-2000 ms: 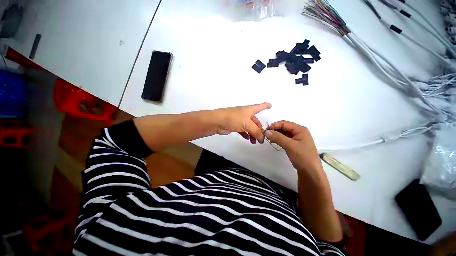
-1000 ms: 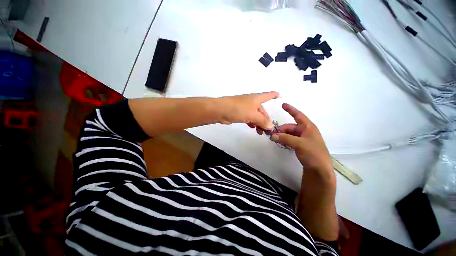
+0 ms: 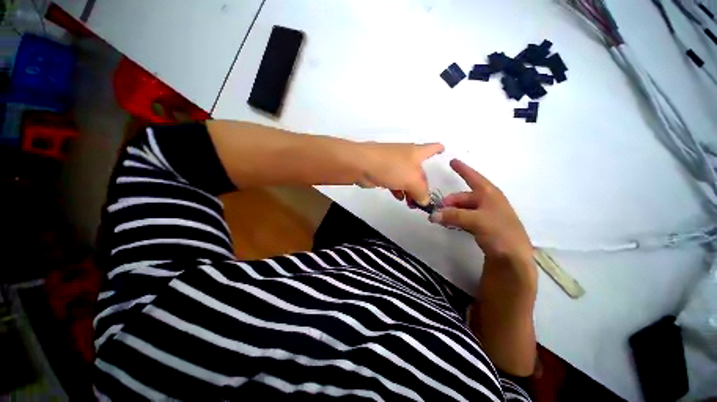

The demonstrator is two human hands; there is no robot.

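My left hand (image 3: 399, 169) and my right hand (image 3: 483, 210) meet over the table's front edge. Their fingertips pinch the thin wire ends (image 3: 436, 199) of a cable. Something small and dark shows between the fingertips, too small to tell. The white jacketed cable (image 3: 597, 247) shows on the table to the right of my right wrist; its part near the hand is hidden by the hand. A loose pile of black tape pieces (image 3: 520, 72) lies beyond my hands, with one piece apart at its left and one below.
A smartphone (image 3: 277, 71) lies at the left. A yellowish-beige strip (image 3: 560, 274) lies by my right forearm. A black case (image 3: 659, 358) and clear plastic bag (image 3: 700, 310) are lower right. A cable bundle (image 3: 648, 90) runs down the right side. A red stool (image 3: 149, 96) stands left.
The view has shifted, so the table items sit further right and most of them higher. My right index finger has lifted away from the pinch. Both hands keep hold of the wires.
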